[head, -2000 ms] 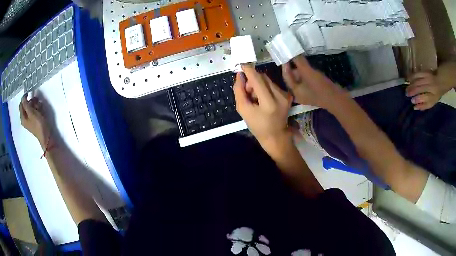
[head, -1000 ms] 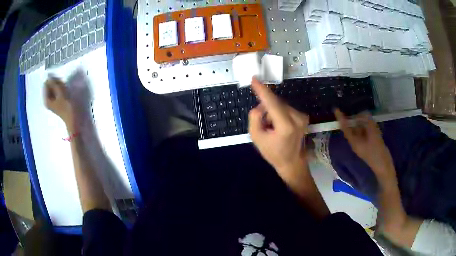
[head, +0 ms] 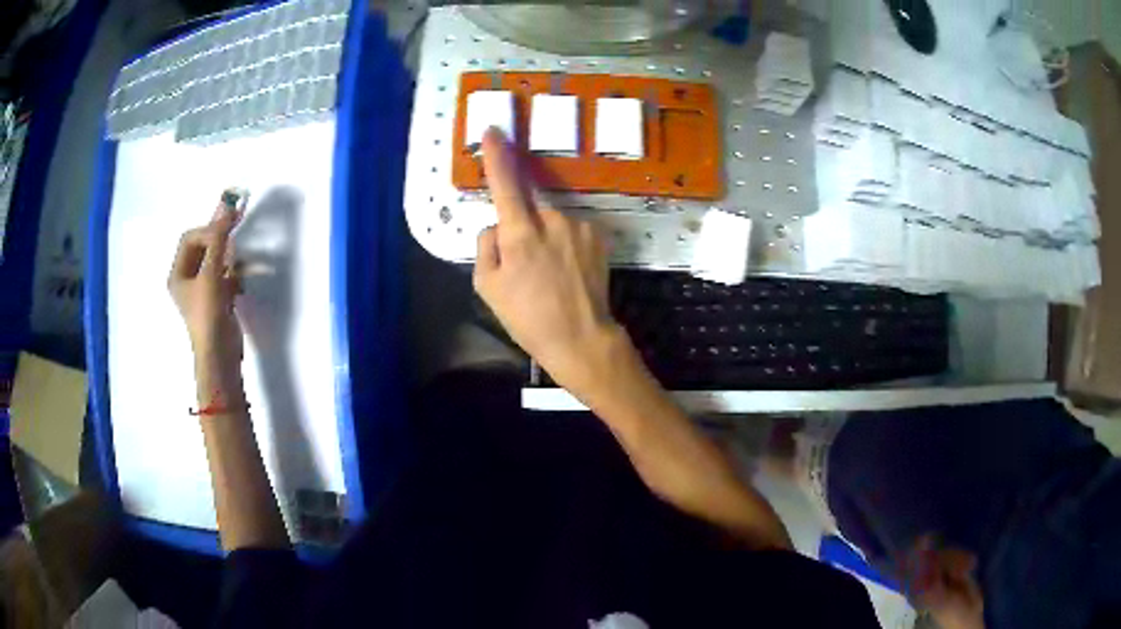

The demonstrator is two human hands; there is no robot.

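Note:
The orange fixture lies on the perforated plate with three white housings in its pockets. My right hand is in front of it, index finger extended onto the lower part of the leftmost housing. The middle housing and right housing show plain white faces. A loose white housing lies at the plate's front edge. My left hand is over the blue tray, thumb and fingertips close together at a tiny dark and white spot; whether it holds anything is unclear.
Grey-white rows of housings fill the tray's far end. Stacked white stock is right of the fixture, with a smaller stack nearby. A black keyboard lies below the plate. Another person's blurred hand is at lower right.
My right hand has moved from the white blocks at the plate's front edge to the leftmost pocket. Printed faces in the fixture now look plain. The other person's hand has moved down, away from the keyboard.

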